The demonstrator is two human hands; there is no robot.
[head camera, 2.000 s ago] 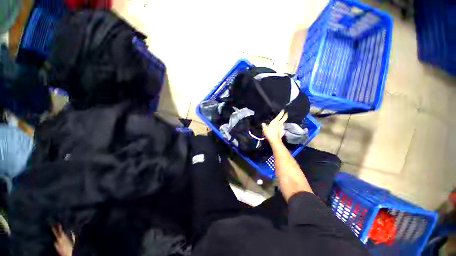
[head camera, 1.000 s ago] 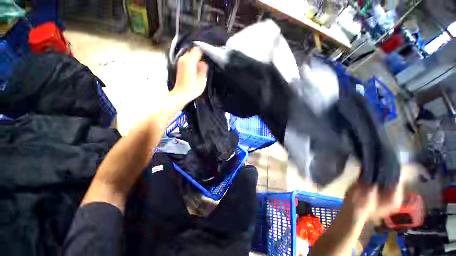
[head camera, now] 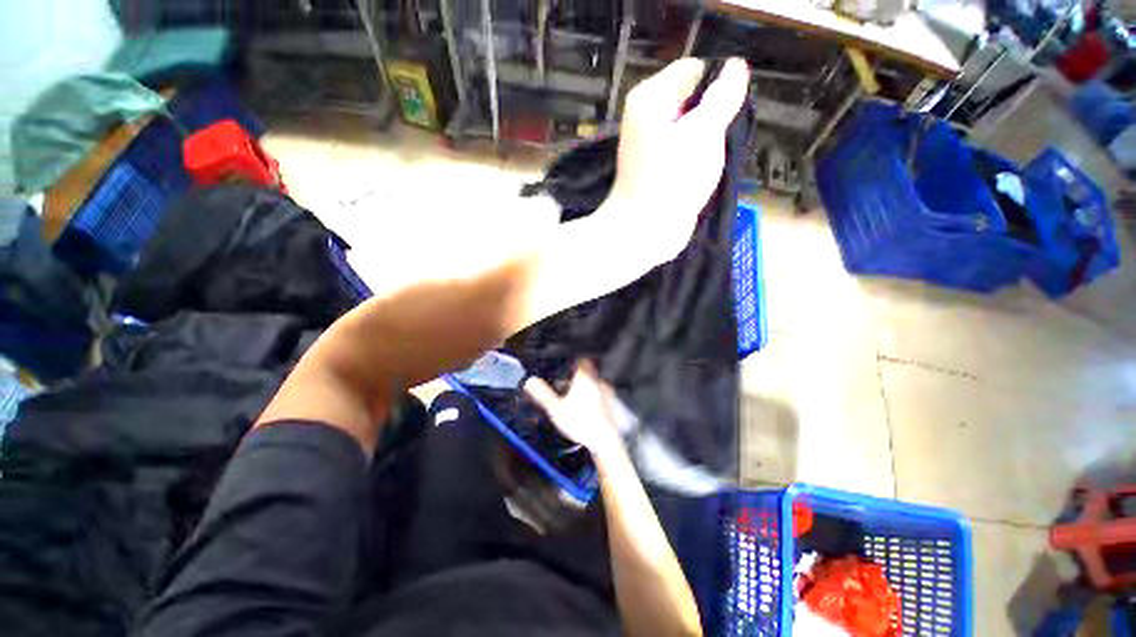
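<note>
A black garment [head camera: 667,336] with a blurred pale strip near its lower edge hangs in front of me. My left hand [head camera: 691,118] is raised and grips its top edge between thumb and fingers. My right hand [head camera: 576,408] is lower, at the near side of the cloth, slightly blurred; its hold on the cloth is unclear. Below, the blue work basket [head camera: 530,460] with black and grey pieces is mostly hidden by the garment and my arms.
A large black garment pile [head camera: 162,423] lies at left. A side crate [head camera: 878,510] with orange-red bundles [head camera: 850,595] stands at lower right. Blue baskets [head camera: 916,243] stand at upper right. A red-orange stool [head camera: 1102,535] is at the right edge, a red one [head camera: 228,154] at upper left.
The black garment has come out of the basket and is now held hanging. My left hand has moved up and right, and my right hand has come in from the far right to below it.
</note>
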